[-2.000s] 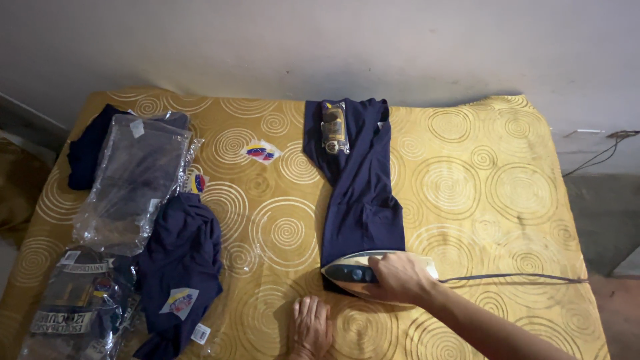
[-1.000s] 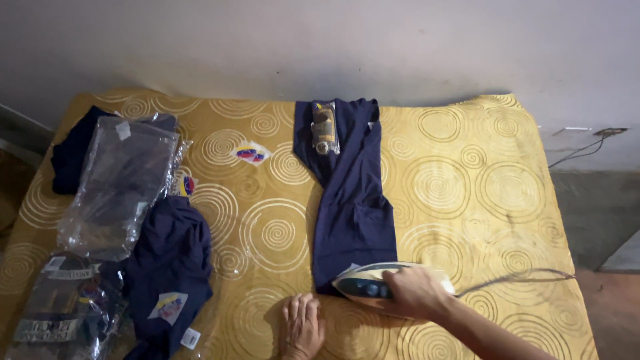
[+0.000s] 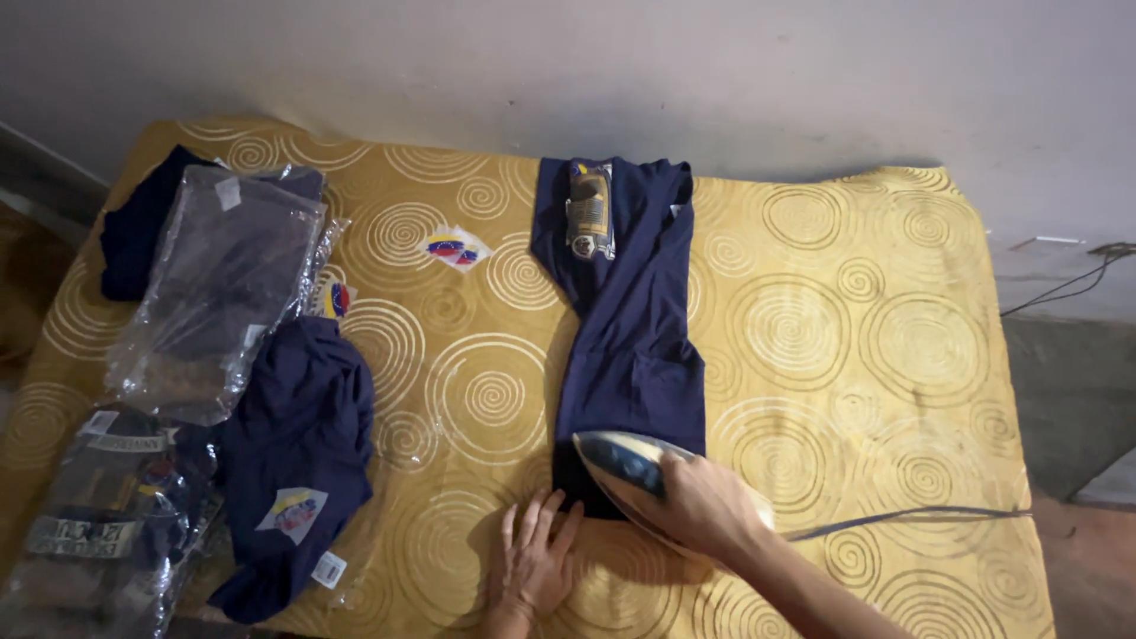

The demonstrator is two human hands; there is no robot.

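Observation:
A folded navy blue garment (image 3: 626, 355) lies lengthwise on a table with a gold cloth, a printed patch or design (image 3: 590, 211) at its far end. My right hand (image 3: 714, 506) grips the handle of a clothes iron (image 3: 621, 461), whose soleplate rests over the garment's near end with the tip pointing to the far left. My left hand (image 3: 535, 555) lies palm down with fingers spread, its fingertips at the garment's near left corner. Part of the near edge is hidden beneath the iron and my right hand.
Left are clear plastic bags (image 3: 222, 293), a bagged dark garment (image 3: 106, 524), a crumpled navy garment (image 3: 297, 426) and another dark garment (image 3: 146, 231). Small printed transfers or stickers (image 3: 455, 248) lie mid-table. The iron's cord (image 3: 905, 515) crosses the right side of the gold tablecloth (image 3: 799, 328).
The iron in my right hand has turned, its tip now pointing farther away from me instead of left. My left hand stays at the garment's near left corner.

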